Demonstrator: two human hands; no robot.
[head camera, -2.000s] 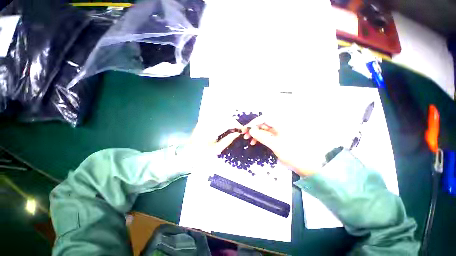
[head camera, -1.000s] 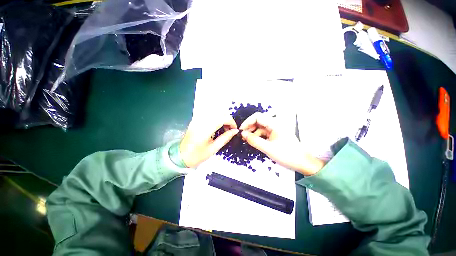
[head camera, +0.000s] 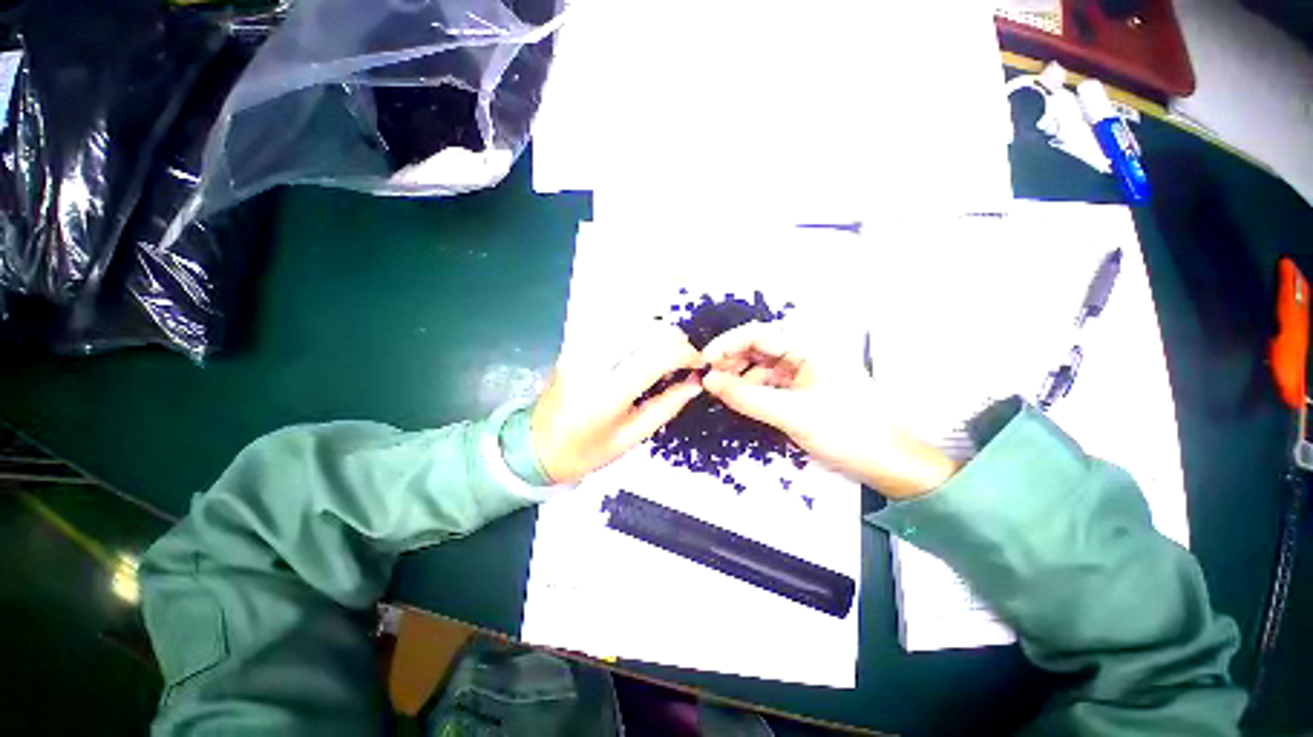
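Small black parts lie heaped on white paper. My left hand and my right hand meet over the heap, thumbs and forefingers pinched fingertip to fingertip. A tiny dark piece shows between the fingertips, held by both hands; its shape is too small to tell. The hands cover the middle of the heap. A black cylindrical bar lies slanted on the paper below the heap, not touched.
A pen lies on the right papers. Glare-washed sheets lie above. A clear plastic bag and black bags are at left. A blue-and-white marker, an orange-handled tool and a red case are at right.
The camera view has shifted slightly. My hands stay together over the heap; my left fingers now lie flatter and closer to the right fingertips than a second ago.
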